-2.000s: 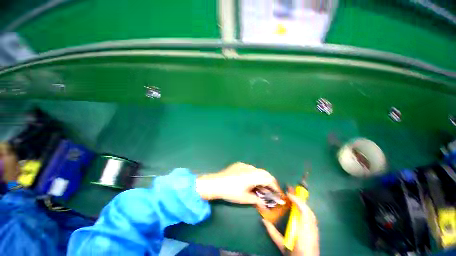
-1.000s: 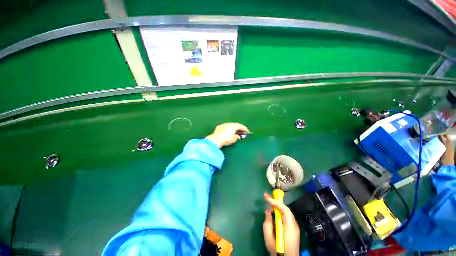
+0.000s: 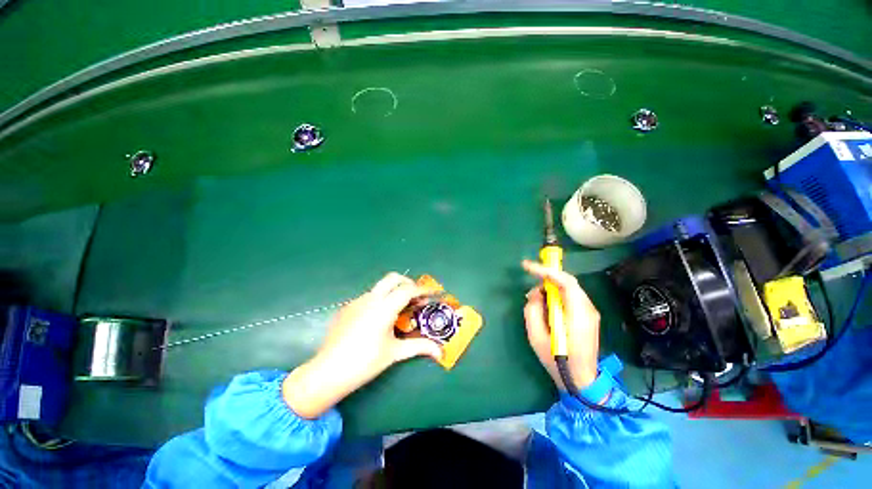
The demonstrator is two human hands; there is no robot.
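My left hand (image 3: 354, 339) is at the orange fixture (image 3: 463, 341) on the green mat, thumb and fingers around a round motor stator (image 3: 438, 322) that sits over its centre. My right hand (image 3: 564, 320) holds the yellow soldering iron (image 3: 554, 287) upright like a pen, its tip pointing away from me, left of the white cup and apart from the stator. Solder wire (image 3: 258, 325) runs from the spool (image 3: 119, 350) at the left to my left hand. Whether my left fingers also hold tweezers cannot be told.
White cup (image 3: 604, 211) with small dark contents. Black fan (image 3: 669, 310), yellow sponge block (image 3: 794, 313) and blue station (image 3: 830, 186) stand right; a blue box (image 3: 33, 368) stands left. Several stators lie spaced along the green conveyor (image 3: 478, 95). Another person's blue sleeve (image 3: 830, 368) is at the right edge.
My left hand has come back from the conveyor to the orange fixture, with a stator now there. The iron's tip has left the white cup. The view has shifted, bringing the spool back in.
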